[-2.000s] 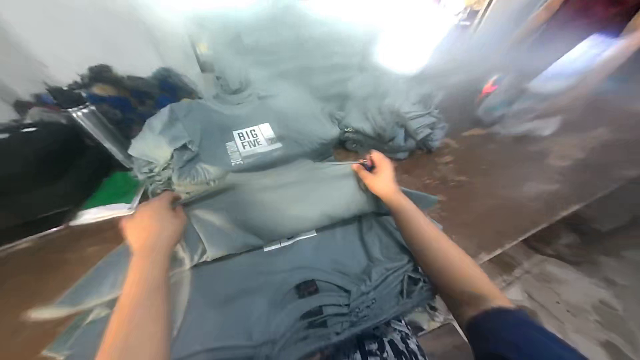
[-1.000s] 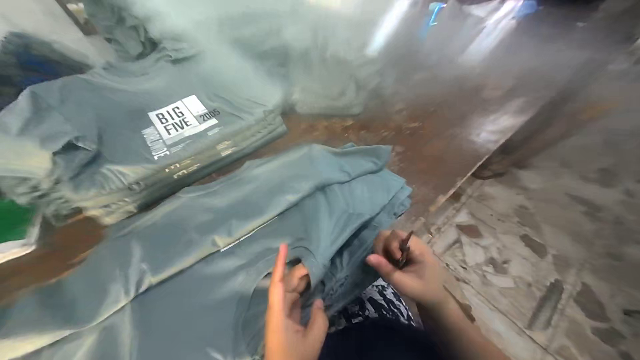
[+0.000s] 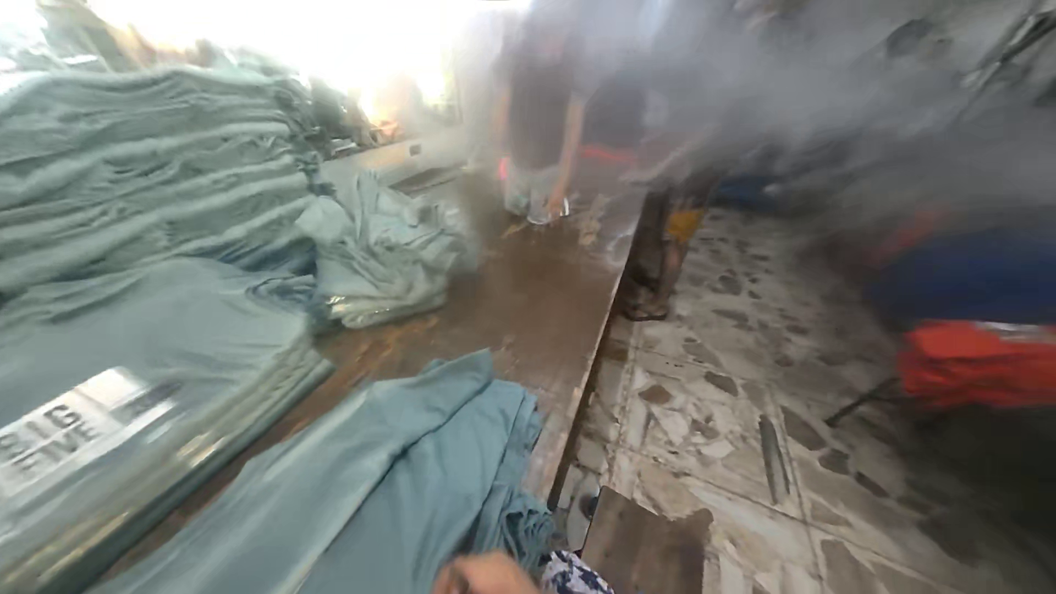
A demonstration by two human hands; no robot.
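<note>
Only the top of one hand, most likely my right hand (image 3: 487, 573), shows at the bottom edge, blurred and cut off by the frame. It is against the lower edge of a grey-green fabric garment (image 3: 396, 462) that lies in loose folds on the brown table. Whether its fingers hold anything cannot be told. My left hand is out of view. To the left lies a stack of folded grey-green T-shirts (image 3: 165, 322), the top one with a white printed patch on its front.
Behind, a tall pile of grey-green garments (image 3: 148, 173) stands beside a crumpled one (image 3: 388, 256). The brown table (image 3: 528, 305) ends at the right above a stone-patterned floor (image 3: 709, 412). A wooden seat (image 3: 643, 536) is near. People stand at the far end; a red object (image 3: 982, 363) is right.
The view has swung to the right. Both hands were spread on the garment, then drawn to its near right edge, the right one with a small dark tool; now my left hand is out of view.
</note>
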